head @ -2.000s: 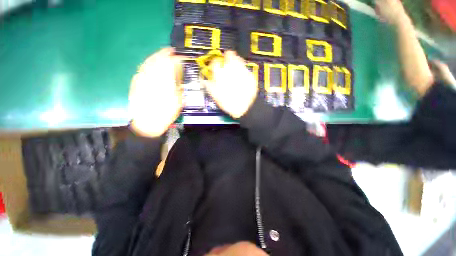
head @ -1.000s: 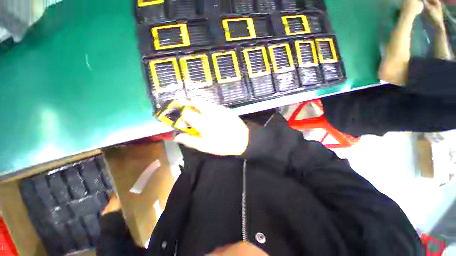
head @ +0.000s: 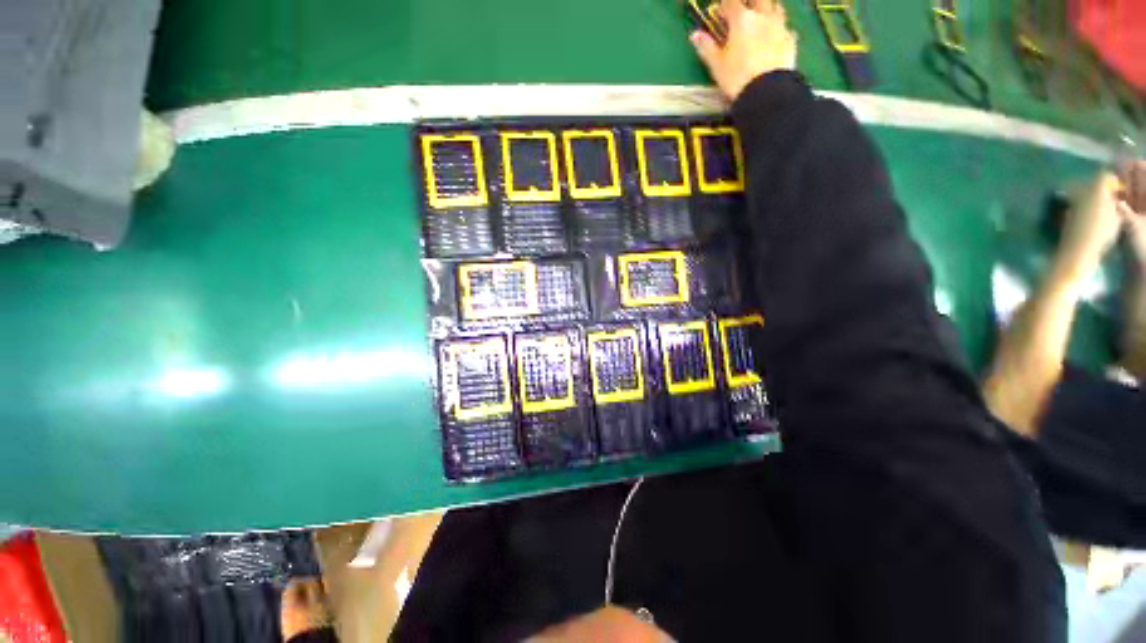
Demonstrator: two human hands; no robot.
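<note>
A glossy black blister tray [head: 572, 229] lies on the green bench. Yellow-framed housings [head: 545, 372] sit in its pockets in three rows; my right sleeve hides the tray's right end. My right hand [head: 747, 48] reaches over the tray, past the whitish strip, with its fingers closed around a yellow-framed housing [head: 708, 16] at the top edge of the view. My left hand [head: 303, 608] is low at the carton [head: 346, 565], beside the black trays [head: 207, 590] in it. It is small and cut off by my sleeve, and its grip is unclear.
More yellow-framed housings [head: 842, 28] lie on the far green surface beyond the whitish strip [head: 440, 101]. A grey machine [head: 69, 107] stands at upper left. Another person's arms [head: 1053, 308] are at the right. Red objects show at upper right [head: 1112, 38] and lower left [head: 28, 590].
My right hand has moved from the tray's near edge, where it held housings, to the far surface. My left hand remains at the carton. The tray appears lower in view.
</note>
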